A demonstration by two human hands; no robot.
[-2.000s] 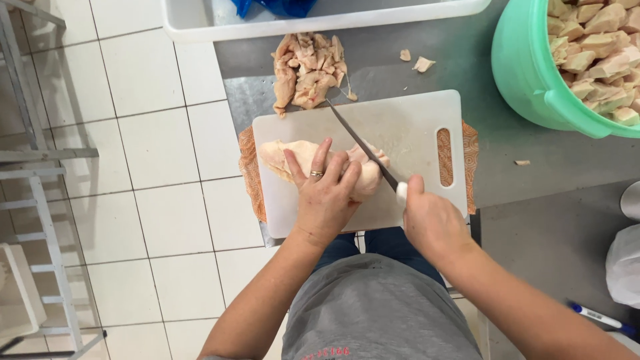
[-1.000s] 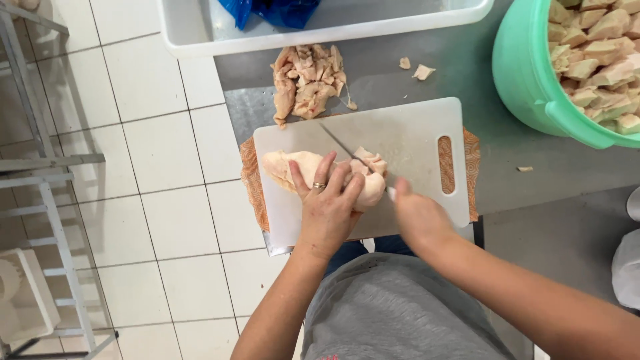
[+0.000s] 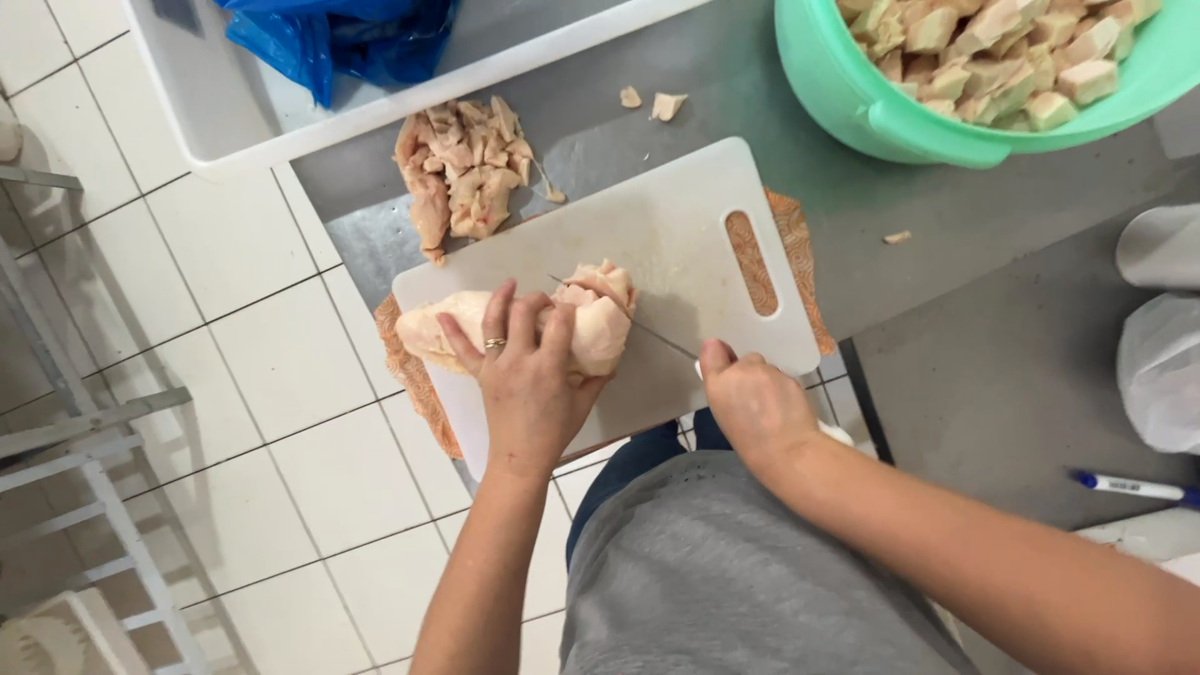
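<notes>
On a white plastic cutting board [image 3: 694, 225] lies a large piece of pale cooked chicken [image 3: 450, 319]. My left hand [image 3: 530, 375], with a ring on one finger, presses on its top with fingers spread and holds it against the board. My right hand [image 3: 759, 403] is closed around the white handle of a knife [image 3: 667, 340]. The thin blade reaches left to the chicken's right part, where cut portions [image 3: 600, 281] sit; some of the blade is hidden by the meat. Behind the board, a pile of chicken scraps [image 3: 469, 159] rests on the metal table.
A green tub [image 3: 844, 122] of chicken cubes stands at the upper right. A white tray [image 3: 412, 98] with a blue plastic bag [image 3: 347, 42] is at the upper left. An orange patterned cloth [image 3: 797, 272] lies under the board. Small scraps [image 3: 667, 106] and a marker [image 3: 1134, 486] lie on metal surfaces.
The knife has shifted in my right hand's grip position, its blade now lower among the cut portions than two seconds ago. My left hand remains on the chicken. The view has turned somewhat.
</notes>
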